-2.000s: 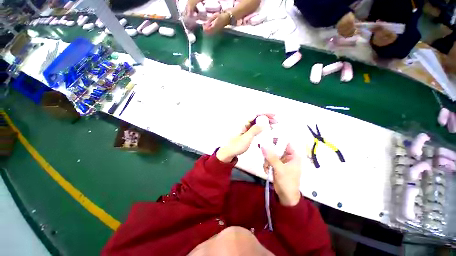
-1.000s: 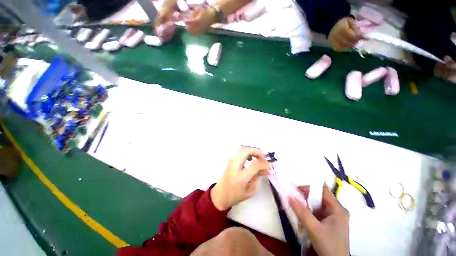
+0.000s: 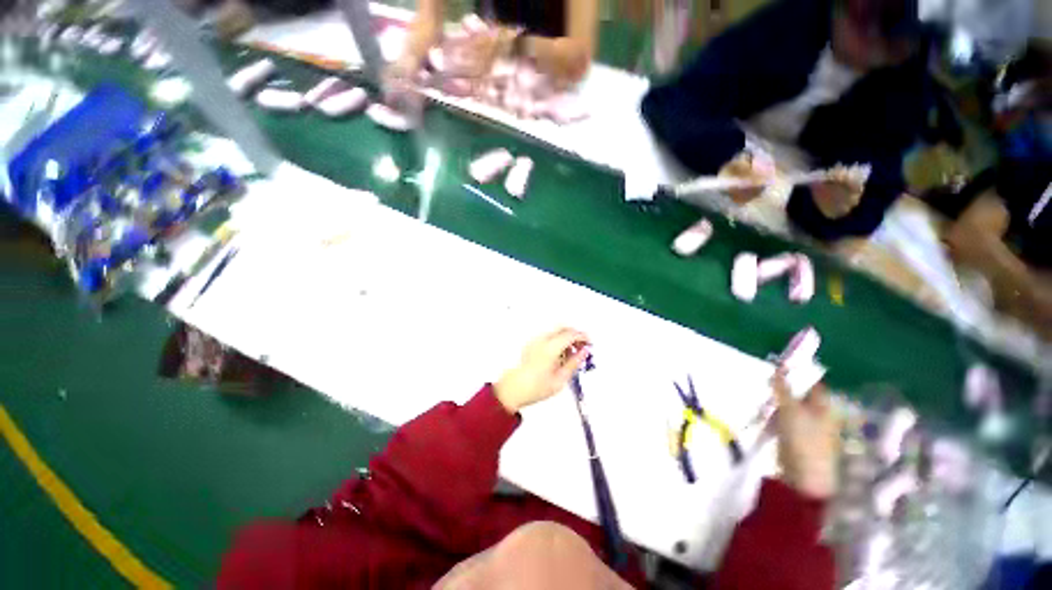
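Observation:
My left hand (image 3: 540,369) is over the middle of the white bench (image 3: 438,288), its fingers closed on a small dark part (image 3: 586,361). A dark strap or cord (image 3: 594,455) runs from there down toward my body. My right hand (image 3: 808,432) is at the right, near the belt edge, holding a pink-and-white device unit (image 3: 799,346). The image is blurred, so its exact grip is unclear. Pliers (image 3: 698,426) with yellow-and-black handles lie between my hands, jaws pointing away from me.
Blue battery cells with boards (image 3: 138,219) are piled at the left beside a blue bin (image 3: 75,133). A blister tray (image 3: 923,484) is at the right end. Device units (image 3: 744,277) lie on the green belt (image 3: 600,248). People's hands (image 3: 836,196) work opposite.
My right hand has moved right, away from my left hand, with the pink-and-white unit. My left hand stays over the bench with the dark part. The view has shifted.

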